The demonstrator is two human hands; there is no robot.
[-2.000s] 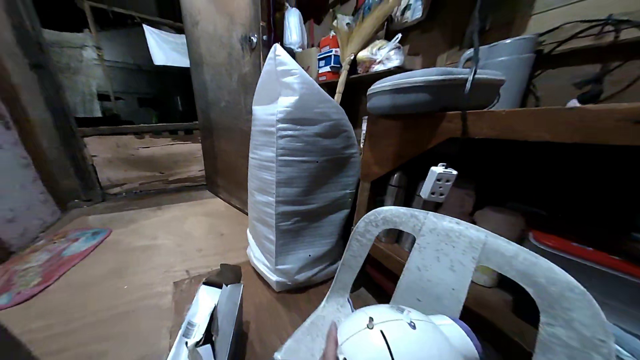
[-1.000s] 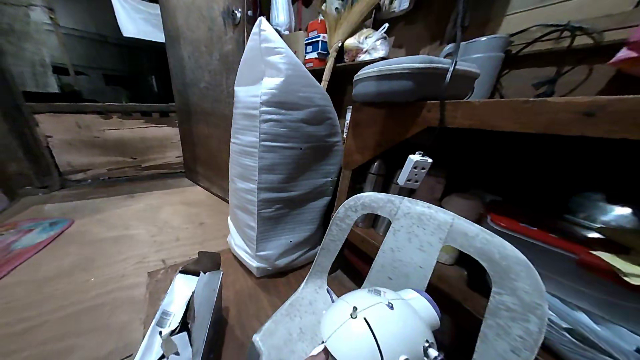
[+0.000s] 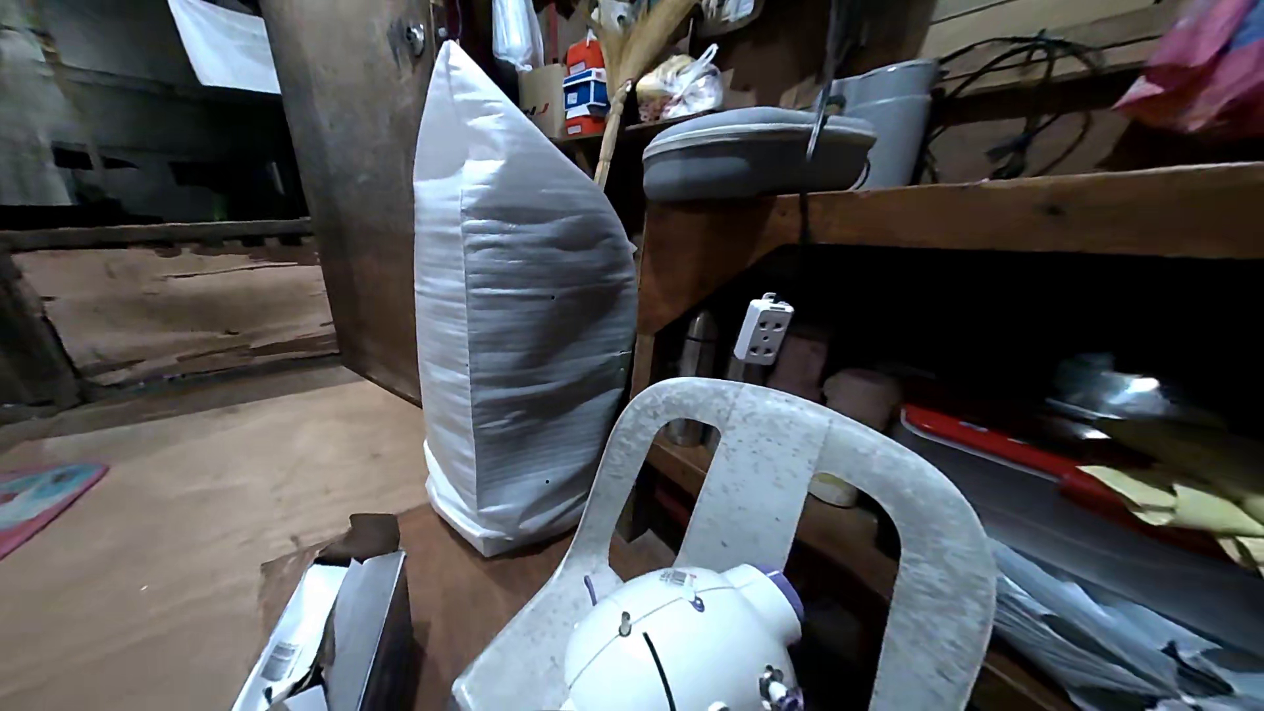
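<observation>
A white plastic appliance [image 3: 681, 642] with a rounded body, a dark slot, small metal pins and a purple-rimmed knob rests on the seat of a speckled white plastic chair [image 3: 765, 474]. Its lower part is cut off by the bottom edge of the view. Neither my left hand nor my right hand shows in the head view now. Left of the chair, an opened cardboard box [image 3: 370, 622] with white inner flaps stands on the floor. Behind it rises a tall, full white woven sack [image 3: 533, 316], upright against the wooden bench.
A wooden bench [image 3: 987, 212] runs along the right, bearing a gray case [image 3: 755, 153]. A white power strip [image 3: 763, 329] hangs below its edge. Underneath, a red-lidded bin [image 3: 987, 439] stands beside plastic bags. A wooden door [image 3: 351, 188] is behind the sack; a mat [image 3: 44, 499] lies far left.
A hand at the left side of the white appliance, seen two seconds ago and just at its lower edge one second ago, is out of view now. The view has shifted to the right.
</observation>
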